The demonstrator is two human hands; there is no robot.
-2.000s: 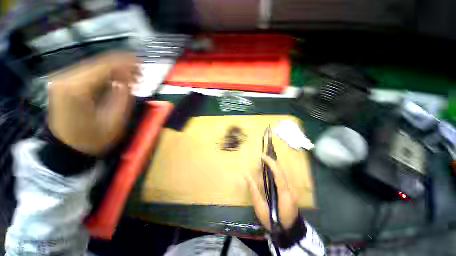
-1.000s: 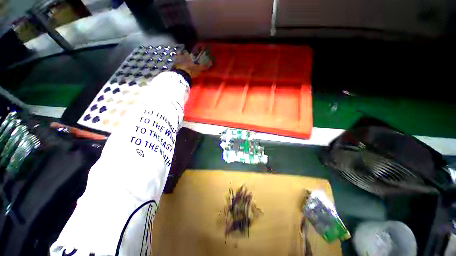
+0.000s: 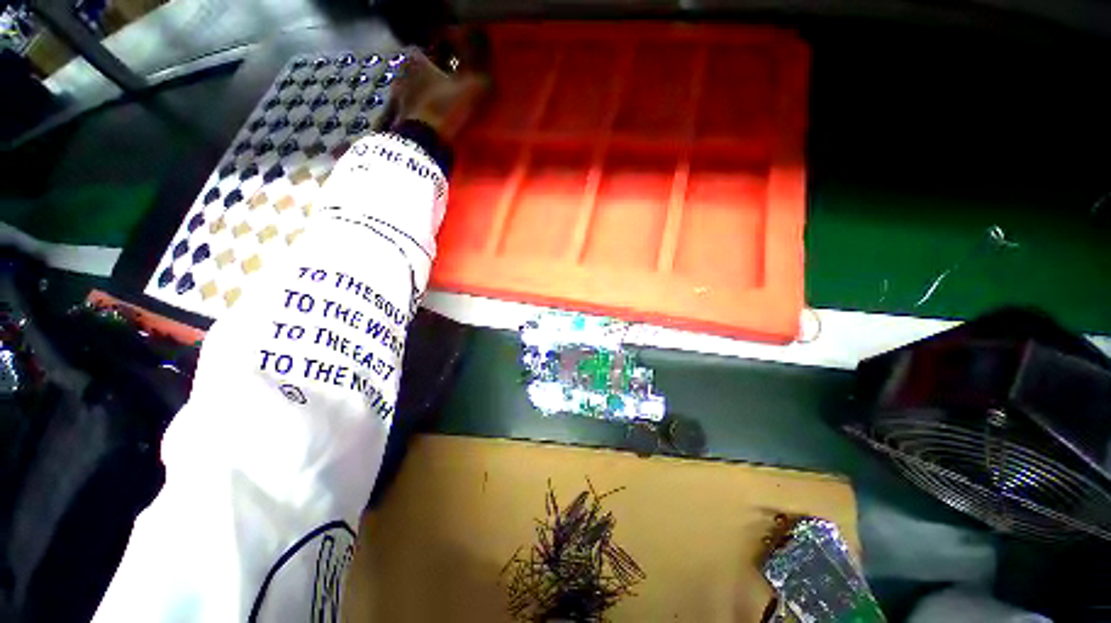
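Note:
My left hand (image 3: 441, 95) reaches to the back left, between the hole tray (image 3: 262, 201) and the red parts tray (image 3: 621, 158). It is small and dark, and I cannot tell whether it holds anything. The white sleeve crosses the left of the view. The hole tray has rows of dark spots at the back and pale ones at the front. A loose pile of dark needle-like pieces (image 3: 570, 554) lies on the cardboard mat (image 3: 707, 511). A board stack (image 3: 819, 572) lies at the mat's right. My right hand is out of view.
Populated boards (image 3: 591, 368) lie behind the mat, with dark round parts beside them. A black fume fan (image 3: 999, 426) stands at the right. Black trays (image 3: 73, 450) are at the left. A pale round pot (image 3: 962, 606) is cut off at the bottom right. Thin scraps lie on the green bench.
The view has shifted, so the mat sits lower in the picture. My left hand went from above the left side to the back trays and remains there. My right hand and its tool left view.

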